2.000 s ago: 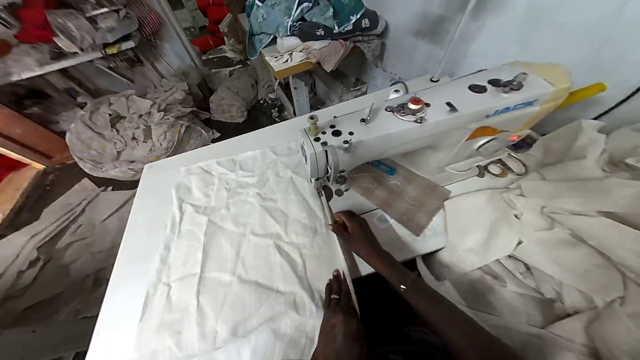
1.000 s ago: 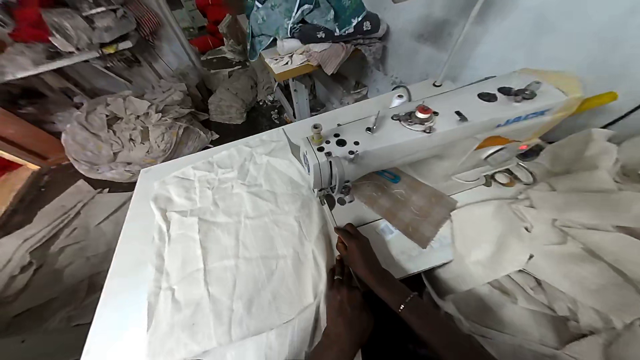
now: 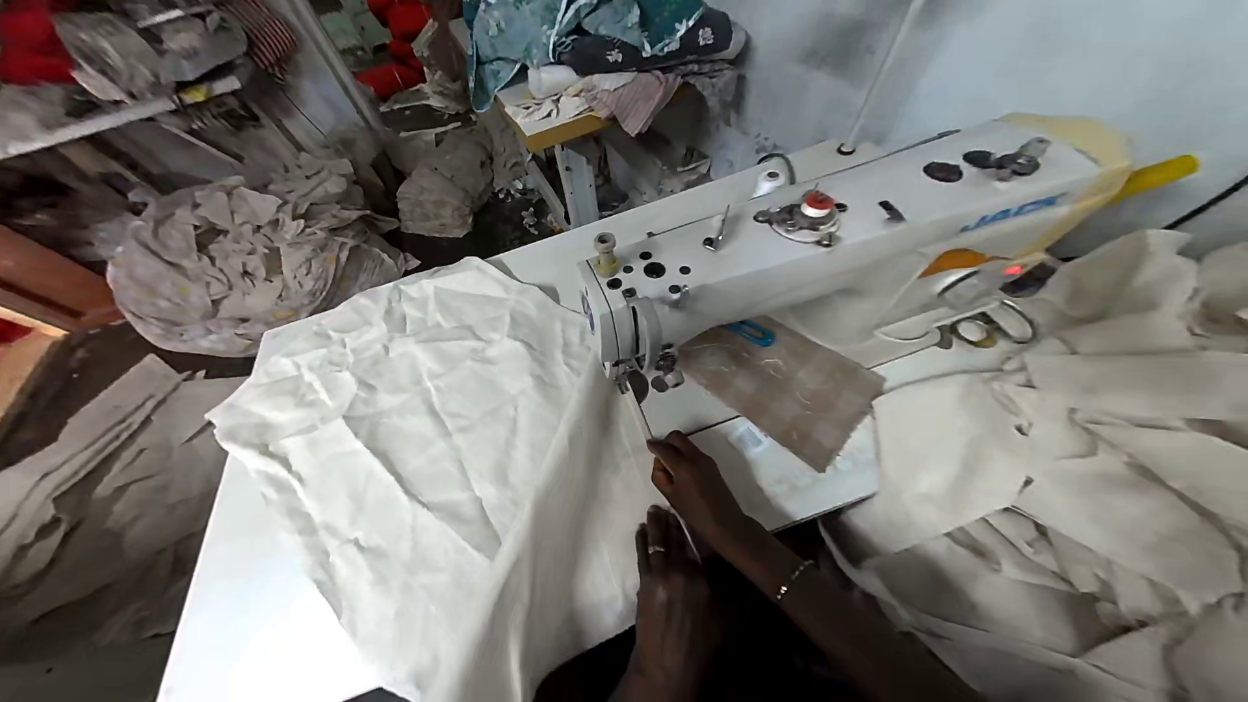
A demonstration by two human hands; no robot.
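A wide white cloth (image 3: pixel 429 419) lies creased over the left part of the white sewing table (image 3: pixel 244 585), its right edge running under the needle area of a white Jack sewing machine (image 3: pixel 829 244). Just in front of the presser foot, my right hand (image 3: pixel 694 487) pinches that edge between thumb and fingers. My left hand (image 3: pixel 673 595), with a ring on one finger, rests on the cloth's edge nearer to me; its fingers lie close together, and whether they grip the fabric cannot be told. A brown fabric piece (image 3: pixel 790 390) with a blue object (image 3: pixel 751 332) on it lies beneath the machine arm.
Pale cloth pieces (image 3: pixel 1102 468) are heaped at the right of the machine. Scissors (image 3: pixel 985 327) lie by the machine's base. On the floor at the left are a large bundle of fabric (image 3: pixel 244 253) and more cloth (image 3: pixel 88 497). A small table (image 3: pixel 561 127) holding garments stands behind.
The white cloth has shifted and bunched, its far left corner now spread over the table's left edge. My left hand lies lower than my right, both still at the cloth's right edge.
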